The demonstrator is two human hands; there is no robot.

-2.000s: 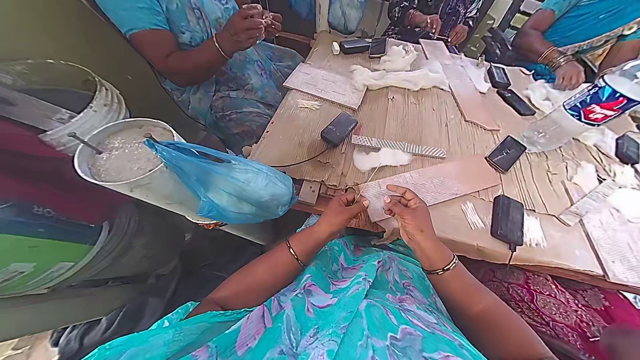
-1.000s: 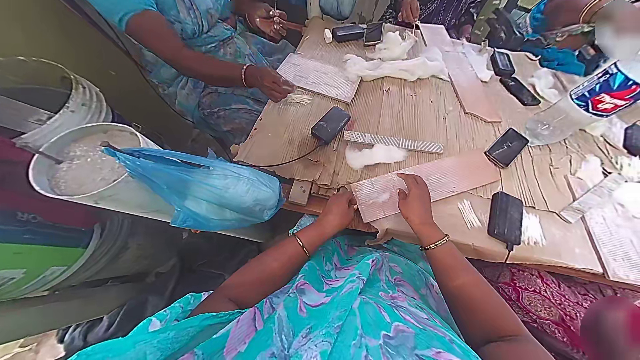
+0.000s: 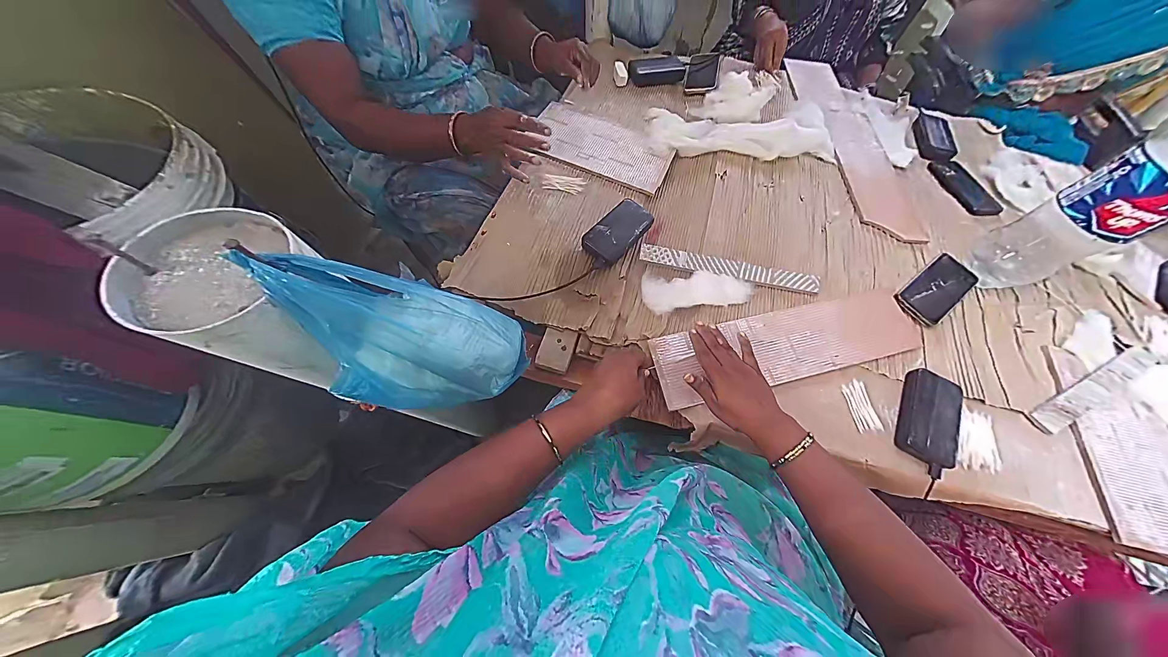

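Note:
My right hand (image 3: 737,379) lies palm down, fingers spread, on the left part of a ridged pinkish board (image 3: 821,338). Close to the board's left end is my left hand (image 3: 620,381), its fingers curled at the table edge; whether something small is between them cannot be told. Beyond the board lie a tuft of white cotton (image 3: 696,291) and a patterned metallic strip (image 3: 730,266). Thin white sticks, which look like rolled cotton wicks (image 3: 860,406), rest to the right of my right hand, beside a black box-shaped device with a cord (image 3: 929,422).
A blue plastic bag (image 3: 429,342) hangs by a white bucket (image 3: 205,338) at left. The table (image 3: 730,201) also bears a black device (image 3: 618,233), a phone (image 3: 937,288), a long cotton roll (image 3: 739,135) and a plastic bottle (image 3: 1049,228). Co-workers sit around it, one with a hand (image 3: 502,139) near another board (image 3: 607,146).
My hands were together over the board's left end two seconds ago; now the right one lies flat on it and the left is beside it. A co-worker's hand has come down near the far board.

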